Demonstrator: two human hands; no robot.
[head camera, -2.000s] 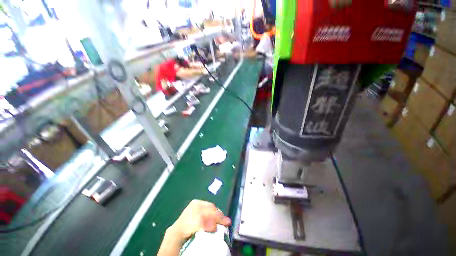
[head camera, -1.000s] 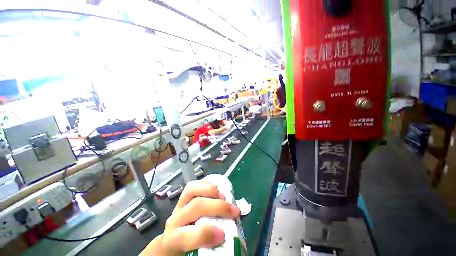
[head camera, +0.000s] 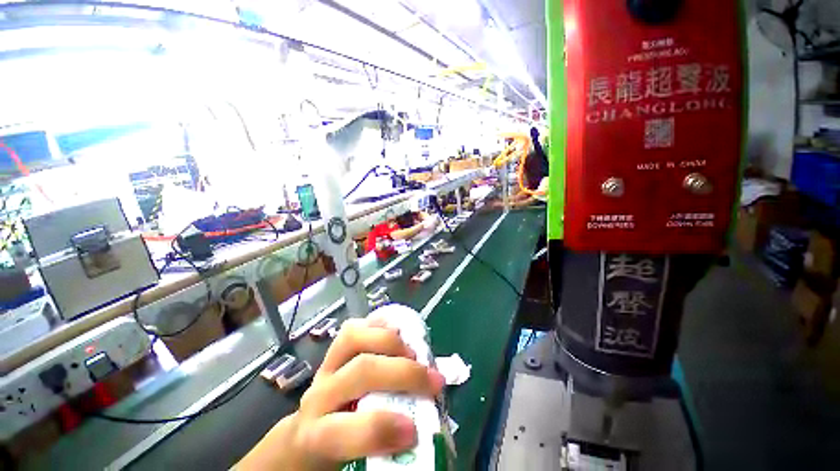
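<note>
My left hand (head camera: 355, 400) is closed around a white and green can or bottle (head camera: 414, 419), held close to the camera over the conveyor belt, at the bottom centre. The fingers wrap its side; its lower end is cut off by the picture's edge. The ultrasonic welder (head camera: 649, 138), with a green and red head and black column, stands to the right. A white part (head camera: 589, 457) shows at the bottom edge under the column, partly cut off. My right hand is not in view.
The green conveyor belt (head camera: 493, 267) runs ahead, with white scraps (head camera: 453, 369) beside the held item. Several small housings (head camera: 287, 370) lie on the darker lane. A power strip (head camera: 69, 373) and a metal box (head camera: 92, 260) are at left. A person in red (head camera: 382, 241) is farther along.
The view has tilted up from the press plate and belt to the welder head. My left hand has risen in the picture with the white and green item, which now shows more fully.
</note>
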